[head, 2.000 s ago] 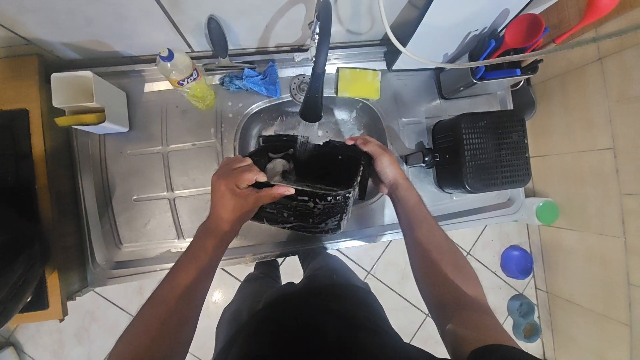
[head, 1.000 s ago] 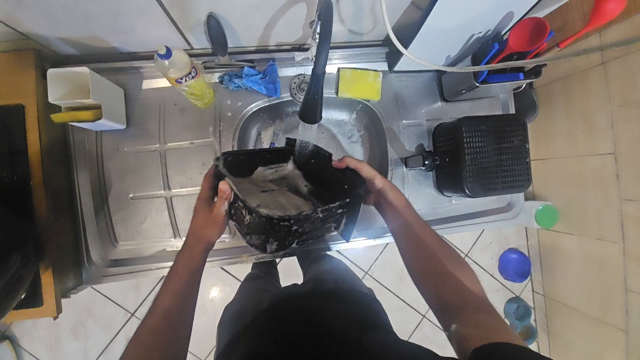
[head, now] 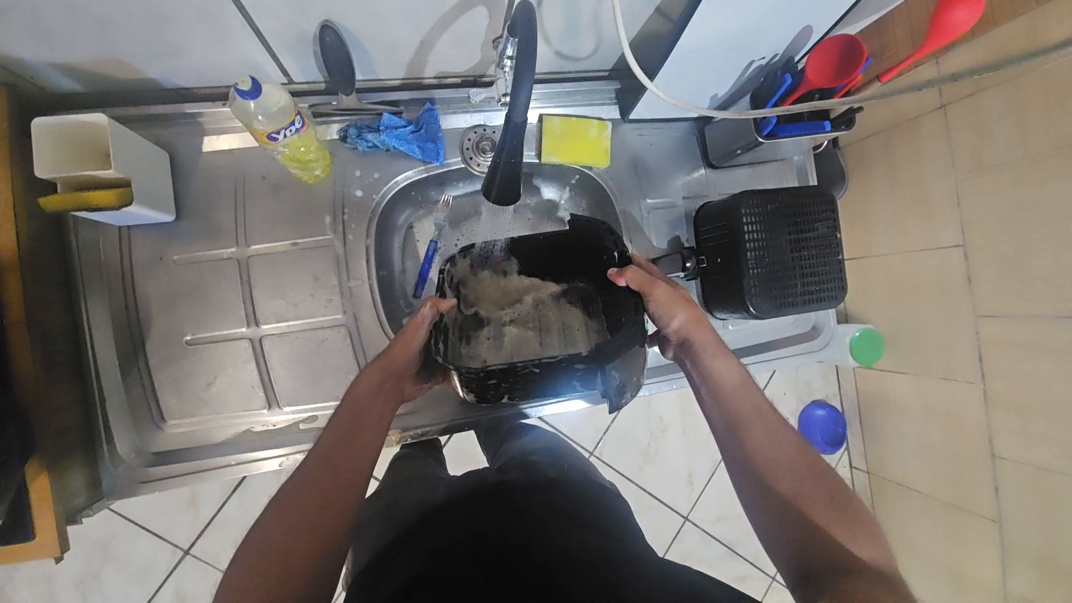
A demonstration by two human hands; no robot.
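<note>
A black air fryer drawer [head: 536, 368] is held over the front of the steel sink basin [head: 385, 218], its open side up, with soapy water inside. My left hand [head: 414, 347] grips its left wall, and my right hand [head: 657, 306] grips its right side. Water runs from the black faucet spout [head: 504, 172] into the drawer's back left corner. A fork with a blue handle [head: 427, 264] lies in the basin, left of the drawer. The black perforated fryer basket [head: 770, 251] rests on the drainboard to the right, its handle toward my right hand.
Behind the basin are a yellow sponge [head: 576, 141], a blue cloth [head: 398, 134] and a detergent bottle [head: 285, 134]. A white container [head: 134, 172] stands at the far left. A utensil holder [head: 737, 138] with red and blue utensils is at the back right. A white hose [head: 670, 100] crosses above.
The drawer has gone from tipped toward my body to more level under the running water. Soapy water now lies in it. The fork in the basin has come into view.
</note>
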